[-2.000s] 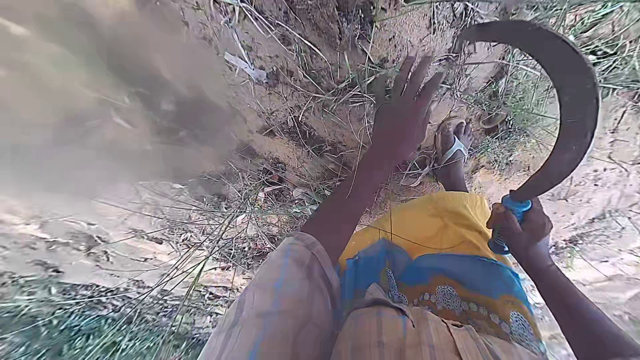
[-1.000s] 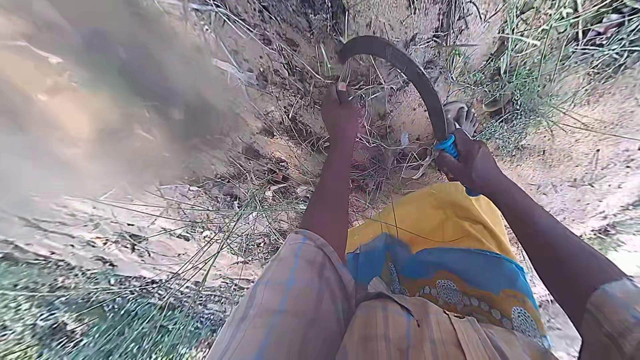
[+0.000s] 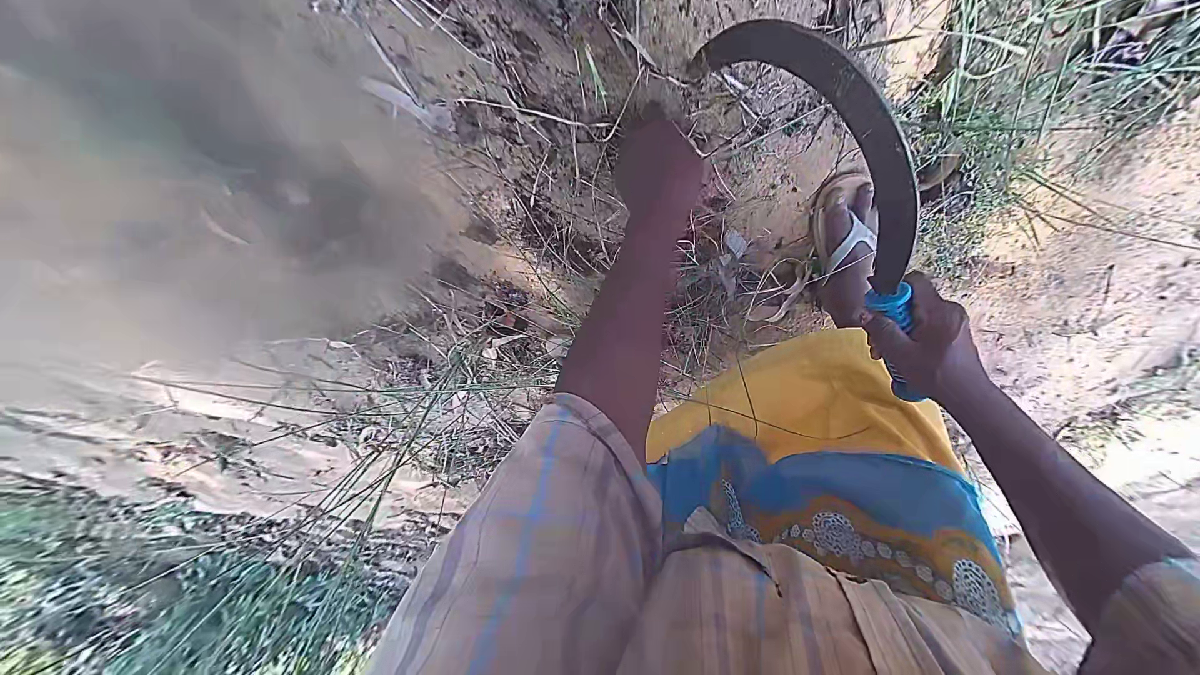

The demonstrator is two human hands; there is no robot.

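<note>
My right hand [image 3: 923,337] is closed around the blue handle of a sickle [image 3: 886,141], whose dark curved blade arcs up and to the left over the ground. The blade's tip is just up and right of my left hand [image 3: 659,169]. That hand is low among dry grass stems [image 3: 562,122], its fingers turned away from the camera and curled or hidden, so whether it grips any stems cannot be told.
A foot in a sandal with a white strap [image 3: 853,244] stands beside the blade. Green grass [image 3: 994,122] grows at the upper right, and long stalks [image 3: 394,441] cross the lower left. A yellow and blue cloth [image 3: 825,394] covers my lap. The upper left is blurred.
My left hand, spread open two seconds ago, has reached down into the grass. The sickle moved left toward it, then by now has shifted back somewhat to the right, still in my right hand.
</note>
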